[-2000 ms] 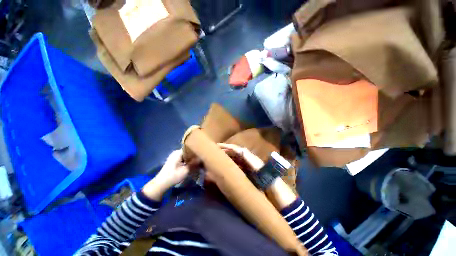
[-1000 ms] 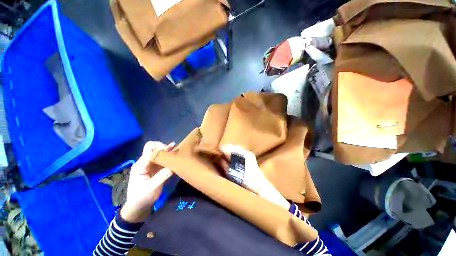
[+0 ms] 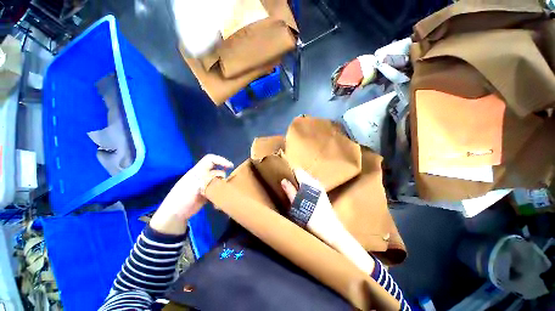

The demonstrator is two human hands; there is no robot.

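A large tan-brown garment piece lies over my lap in loose folds, with a long folded band running down towards the lower right. My left hand pinches the upper left end of this band between thumb and fingers. My right hand lies among the folds behind the band, its fingertips partly hidden by cloth, so its grip is unclear. A dark strip with pale marks lies across the back of my right hand; I cannot tell whether it is a label or is worn.
A deep blue bin with grey scraps stands on the left. Brown pieces lie on a metal-legged stand ahead. On the right is a brown heap with an orange sheet. A round bucket is at lower right. My dark apron covers my lap.
My left hand has moved up to the end of the band and stays on it. The garment has been spread wider across my lap. The view has shifted, so the blue bin appears farther right.
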